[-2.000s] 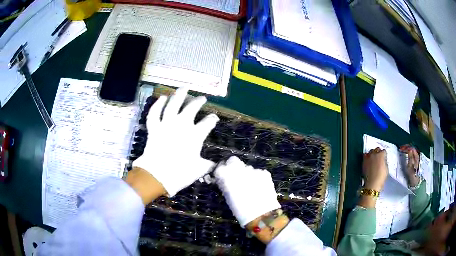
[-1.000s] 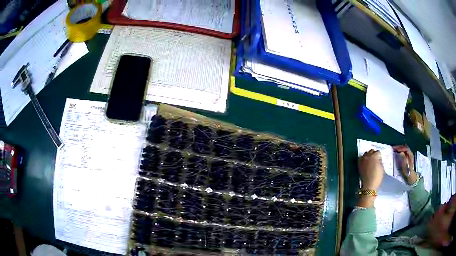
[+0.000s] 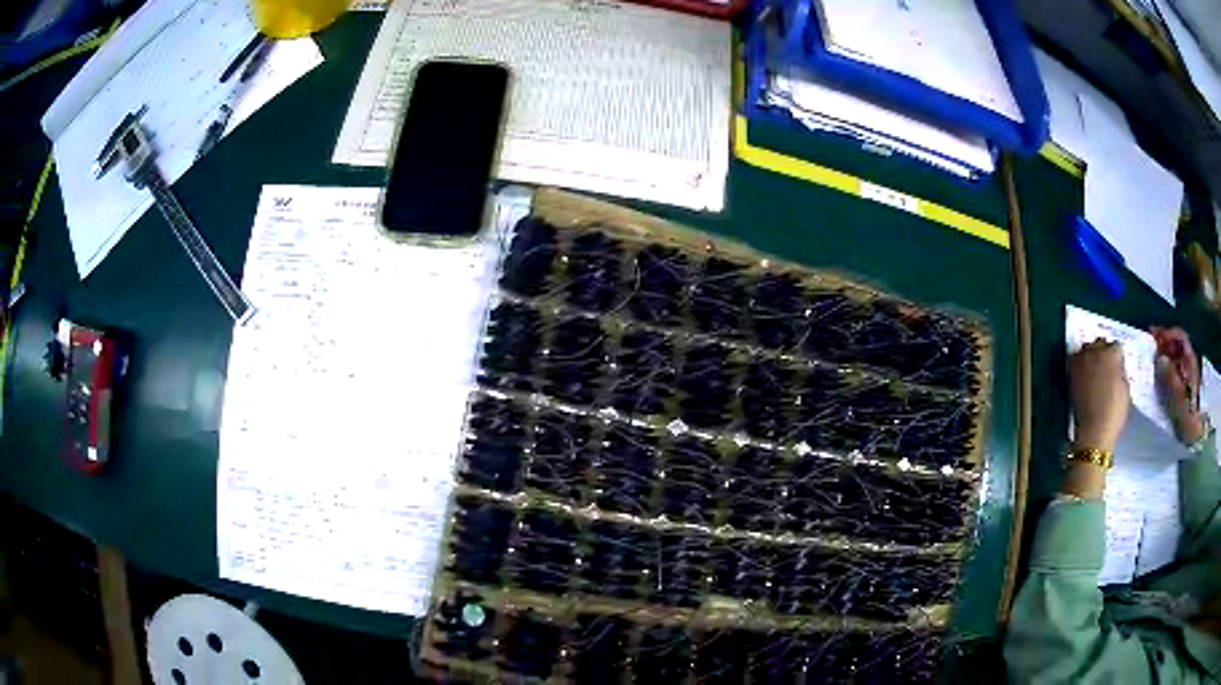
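Note:
Neither of my hands is in the picture. The divided packing tray (image 3: 750,254) lies nearest in front of me on the green bench, its front edge cut off by the picture's bottom. Its cardboard-edged rows hold many small black parts with thin wires. A small round greenish thing (image 3: 473,616) sits in its lower left part. A printed inspection form (image 3: 355,402) lies along the tray's left side. A black smartphone (image 3: 447,150) lies over the form's top edge and another printed sheet (image 3: 603,101).
A caliper (image 3: 174,214) and pens (image 3: 228,94) lie at left, with a red handheld meter (image 3: 89,399) below. A yellow tape roll (image 3: 297,14) and blue document tray (image 3: 924,107) are at the back. A perforated white stool (image 3: 221,642) is below. A coworker's hands (image 3: 1101,388) rest on paper at right.
Both my gloved hands were over the tray two seconds ago and have left the picture. The view has shifted left, showing more of the red meter and the stool.

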